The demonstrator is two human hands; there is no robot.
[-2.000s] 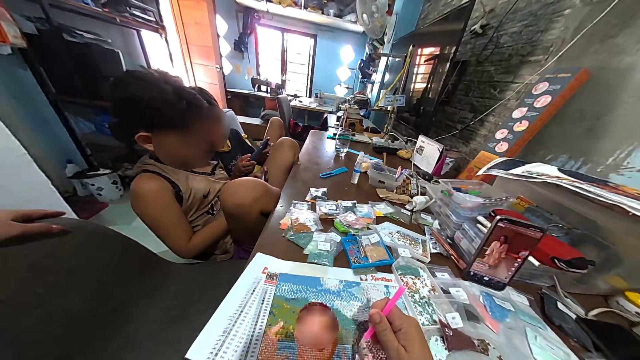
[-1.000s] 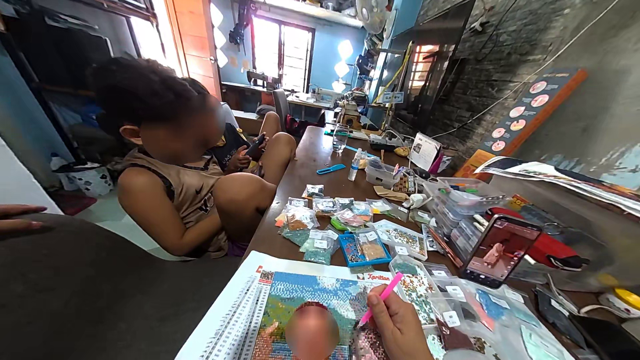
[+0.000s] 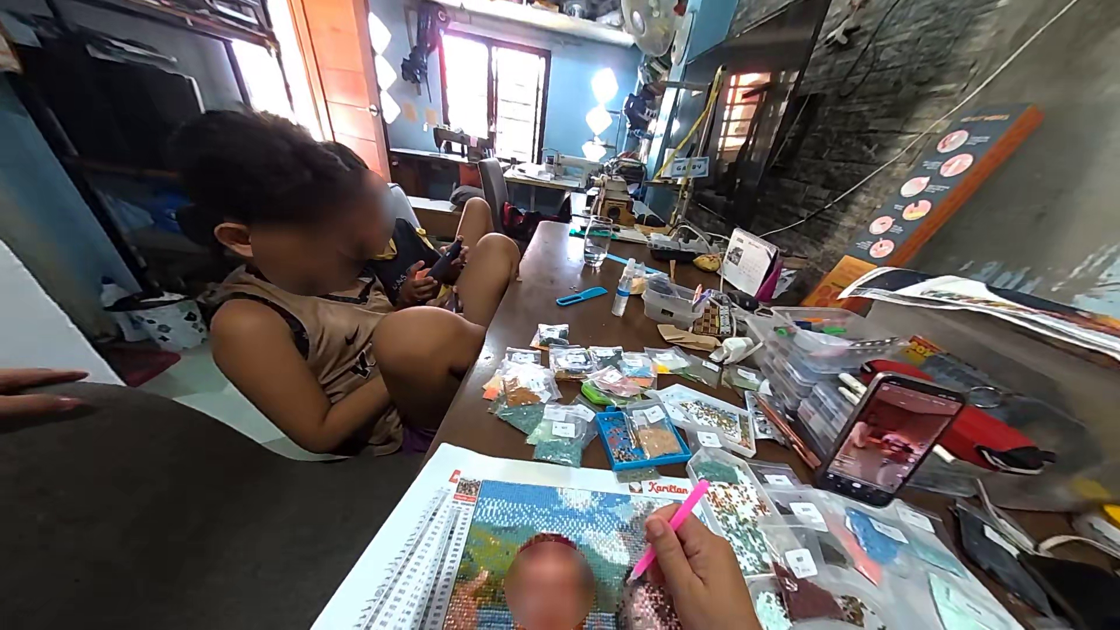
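My right hand (image 3: 696, 569) holds a pink applicator pen (image 3: 669, 529) between thumb and fingers. The pen's tip touches or hovers just over a diamond painting canvas (image 3: 525, 516), near a dark and pinkish patch right of the pictured face. My left hand is not in view. Beside the canvas lie a blue tray (image 3: 617, 437) holding beads and a small bag, a long clear tray of mixed beads (image 3: 744, 516), a white tray of beads (image 3: 709, 416) and several small bags of beads (image 3: 560, 429). Symbol charts run down the canvas's left margin.
A phone (image 3: 892, 437) stands upright at right, before stacked plastic boxes (image 3: 814, 350). Farther back are a glass (image 3: 598, 241), a small bottle (image 3: 624, 289) and a blue tool (image 3: 582, 297). Two people sit left of the table (image 3: 534, 306). Another hand (image 3: 39, 391) rests at the far left edge.
My right hand stays by the canvas with the pink pen, which has shifted and tilted slightly. The seated people have barely moved.
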